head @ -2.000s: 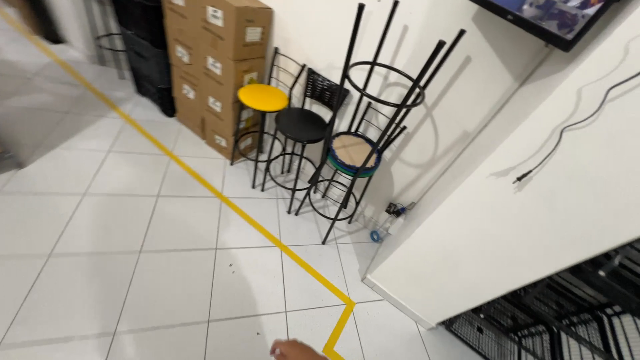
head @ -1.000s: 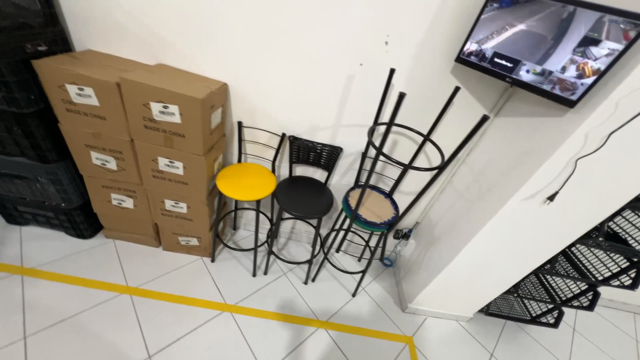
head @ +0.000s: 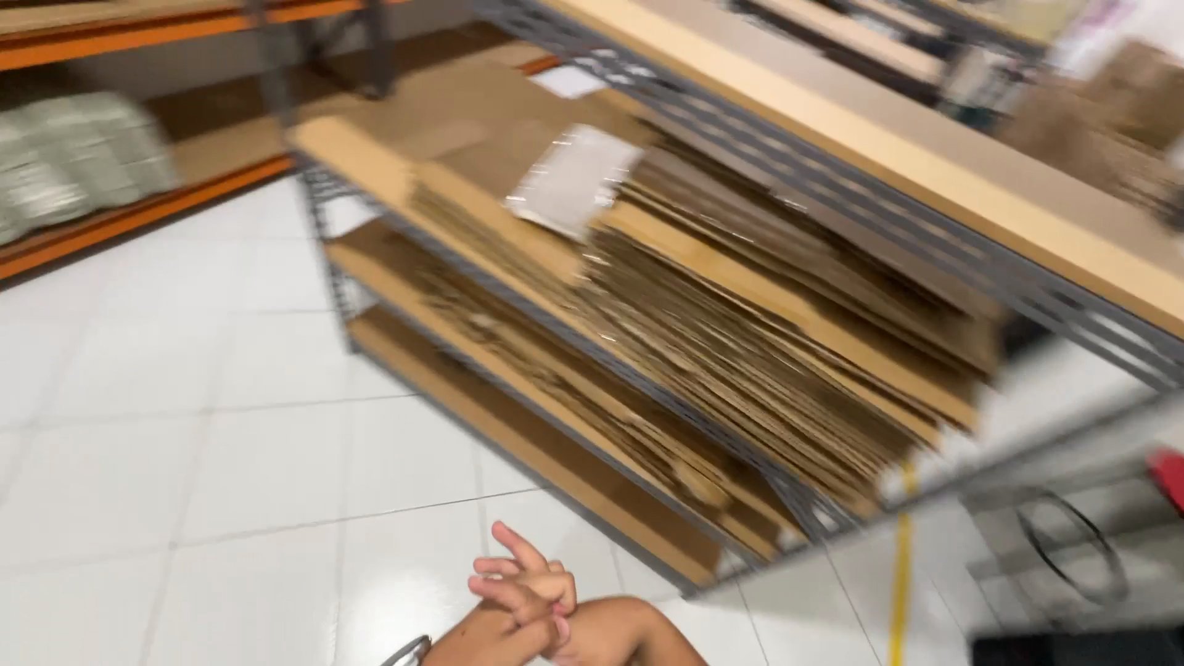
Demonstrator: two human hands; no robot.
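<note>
Both bare hands meet at the bottom edge of the view, over the white tiled floor. My left hand (head: 499, 632) comes in from the lower left, with part of a dark band at its wrist. Against it rests my right hand (head: 592, 634), its forearm bending away to the lower right. The fingers cross loosely, several of them apart and pointing to the upper left. No object shows in either hand. Beyond them stands a grey metal shelving rack (head: 555, 499), whose shelf bears stacked flat cardboard sheets (head: 731, 361).
A clear plastic-wrapped pack (head: 575, 180) lies on the cardboard. Wrapped pale green bundles (head: 79, 162) sit on an orange-edged rack (head: 148, 211) at the left. A yellow floor line (head: 901, 583) and a black object (head: 1078, 647) are at the lower right.
The view has swung away from the stools, boxes and wall screen to the shelving. Both hands now show together; one second ago neither was visible.
</note>
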